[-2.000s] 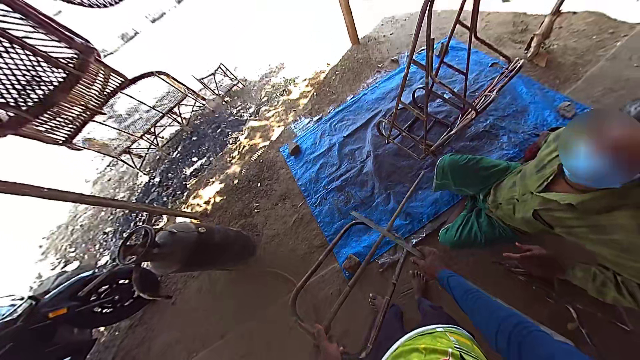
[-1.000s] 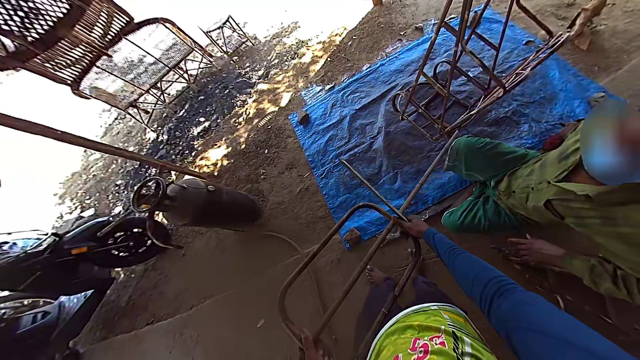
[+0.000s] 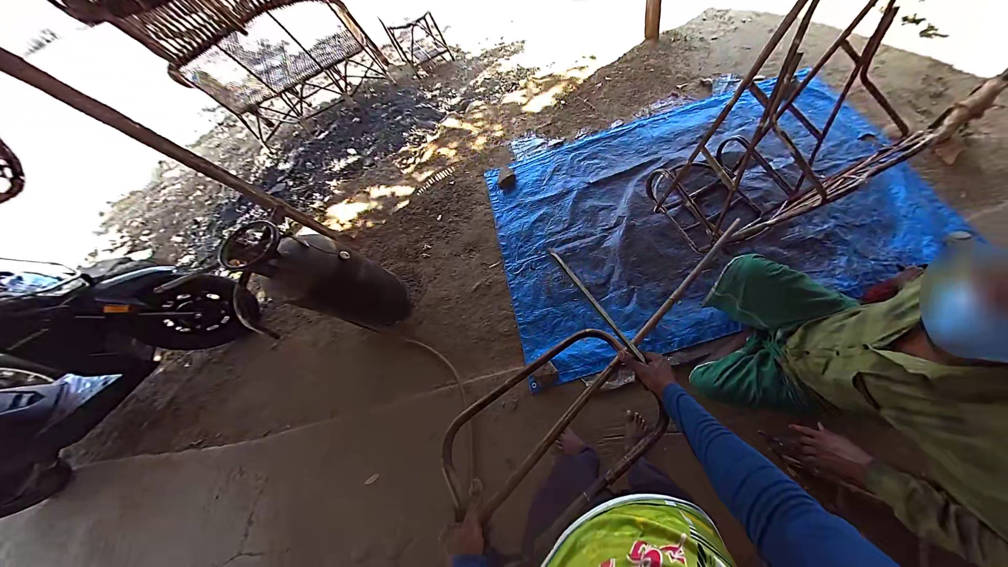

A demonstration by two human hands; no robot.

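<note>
A bent cane frame [image 3: 516,379] with rounded corners lies in front of my body. My left hand [image 3: 468,537], at the bottom of the view, is closed around the lower end of the frame, close to a long cane pole [image 3: 685,287]. My right hand [image 3: 647,372] grips near the frame's upper corner, where the pole and a thin flat strip [image 3: 587,291] cross it. The strip points up and left over the blue tarpaulin [image 3: 567,205]. Exactly which pieces the right fingers enclose is hard to tell.
A seated person in green [image 3: 819,339] is close on the right. Bent cane frames [image 3: 756,157] stand on the tarpaulin. A dark gas cylinder [image 3: 339,279] lies at left beside a motorcycle [image 3: 118,307]; a wooden pole [image 3: 157,142] slants above. Woven cane seats [image 3: 299,55] stand behind.
The thin strip has swung from lying across the frame to pointing up and left over the tarpaulin. Both hands remain at the frame. The view has shifted somewhat.
</note>
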